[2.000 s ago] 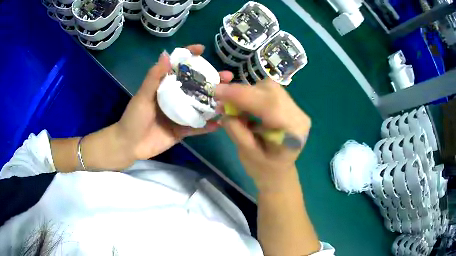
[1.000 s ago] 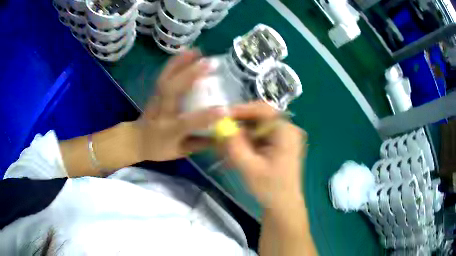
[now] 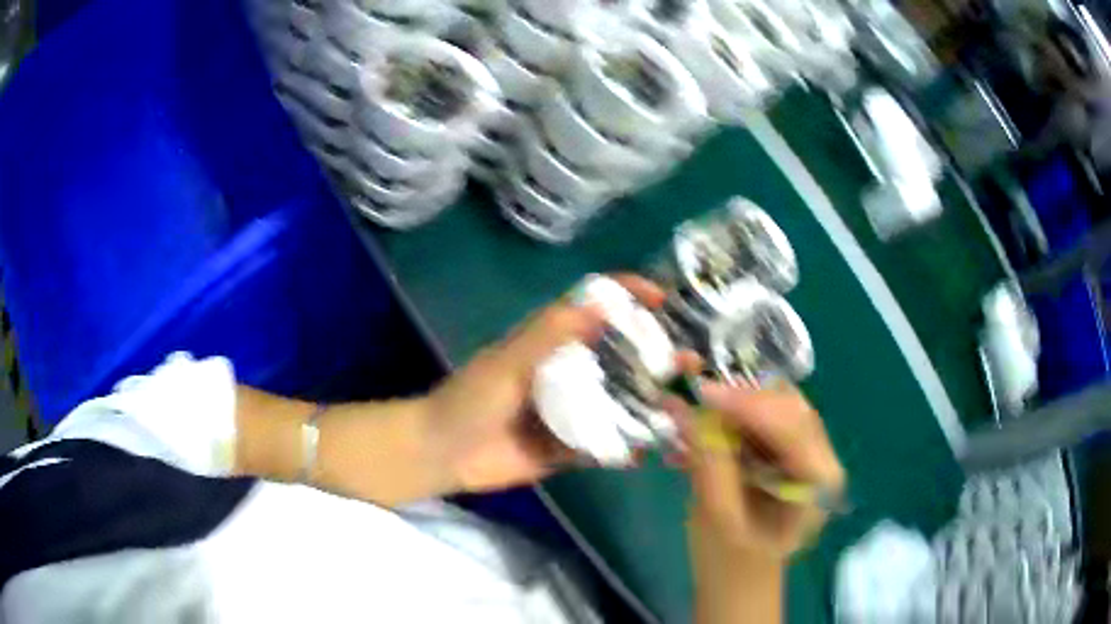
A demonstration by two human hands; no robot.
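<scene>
My left hand holds a white round housing from its left side, over the bench edge. A dark circuit board shows in its open face, blurred. My right hand is at the right side of the housing and grips a slim tool with yellow parts. Its front end is at the board's right edge; whether it touches is too blurred to tell. Any wires are too blurred to make out.
Two housings with boards stand just behind my hands. Nested white housings fill the back left. White shells and a fluffy white bundle are at the lower right. A blue surface lies left of the green bench.
The view has swung, so everything sits lower and further right, with more stacked housings showing. The housing's board side faces the camera again after a blurred moment with my hands close together.
</scene>
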